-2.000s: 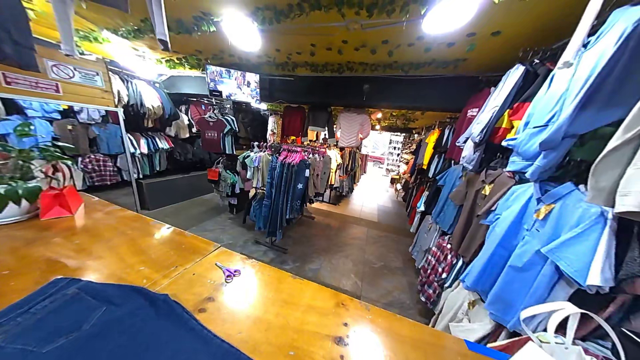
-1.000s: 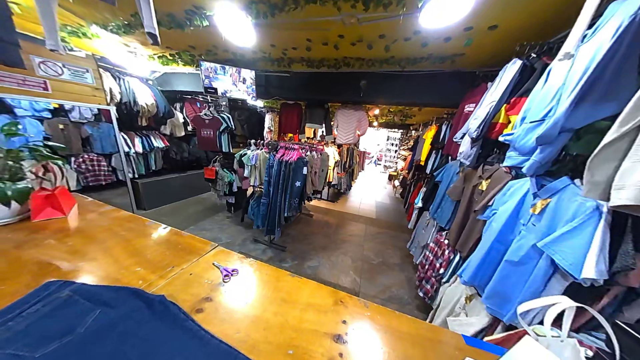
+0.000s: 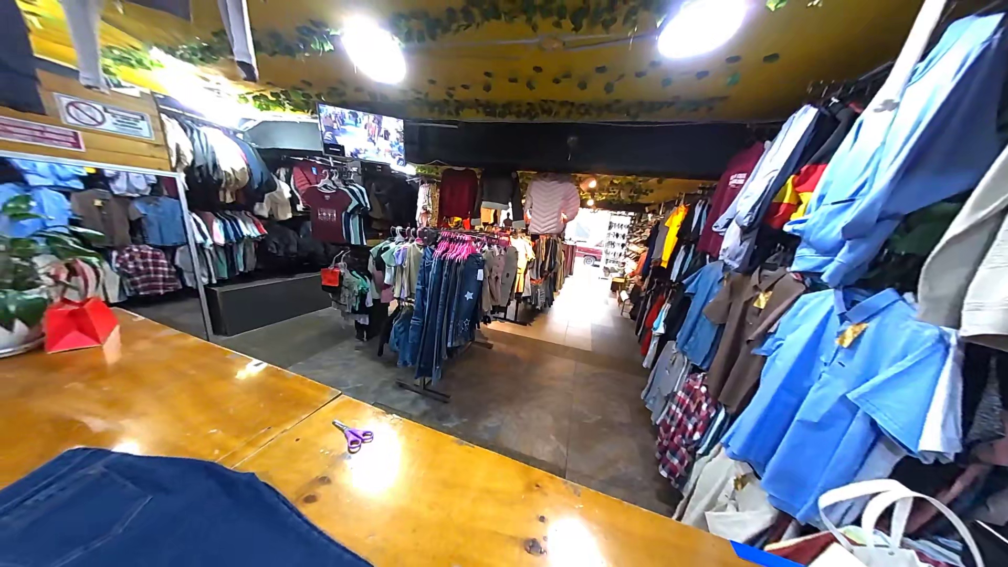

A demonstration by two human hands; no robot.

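Observation:
Neither my left hand nor my right hand shows in the head view. Dark blue denim jeans (image 3: 157,512) lie spread on the varnished wooden counter (image 3: 441,504) at the lower left, with a back pocket facing up; part of them runs out of the frame. Beyond the jeans, near the counter's far edge, rests a pair of purple-handled scissors (image 3: 353,436). A bag with white handles (image 3: 890,504) is partly seen at the lower right corner.
A red gift bag (image 3: 81,324) and a potted plant (image 3: 24,268) stand at the counter's left end. Past the counter are a rack of jeans (image 3: 449,307) and a low dark bench (image 3: 268,303). Blue shirts (image 3: 835,394) hang close on the right.

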